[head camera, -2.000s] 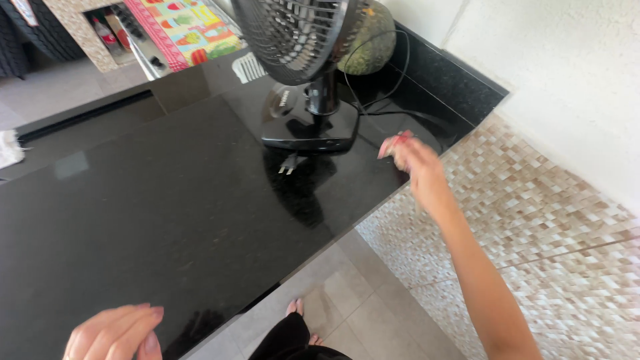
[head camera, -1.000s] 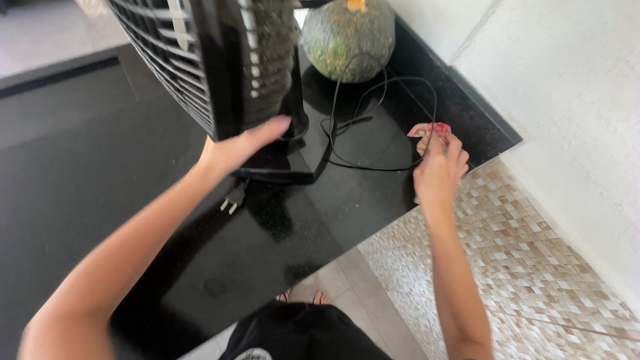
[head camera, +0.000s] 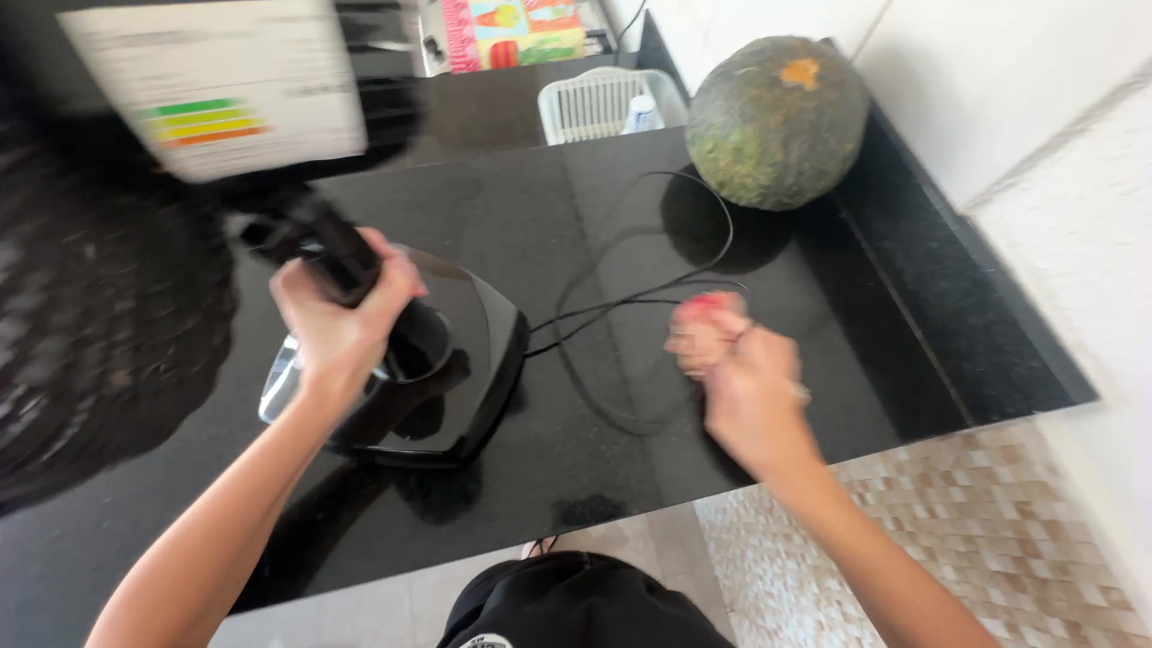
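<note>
A black electric fan stands on the black stone countertop, its blurred head at the upper left bearing a printed label. My left hand is wrapped around the fan's neck, just above the glossy base. From the back of the base a thin black power cord runs in loose loops across the counter. My right hand, blurred, is closed at the near part of the loops, over the counter, with the cord reaching its fingers. The plug cannot be made out.
A large green squash rests in the back right corner by the wall. Behind, a white plastic basket holds a small white-capped container, and a colourful patterned cloth lies farther back. The counter's front edge runs just before my body.
Two seconds ago my left hand was away from the fan at the lower left; now it grips the neck. The fan has turned, and the plug seen earlier in front of the base no longer shows there.
</note>
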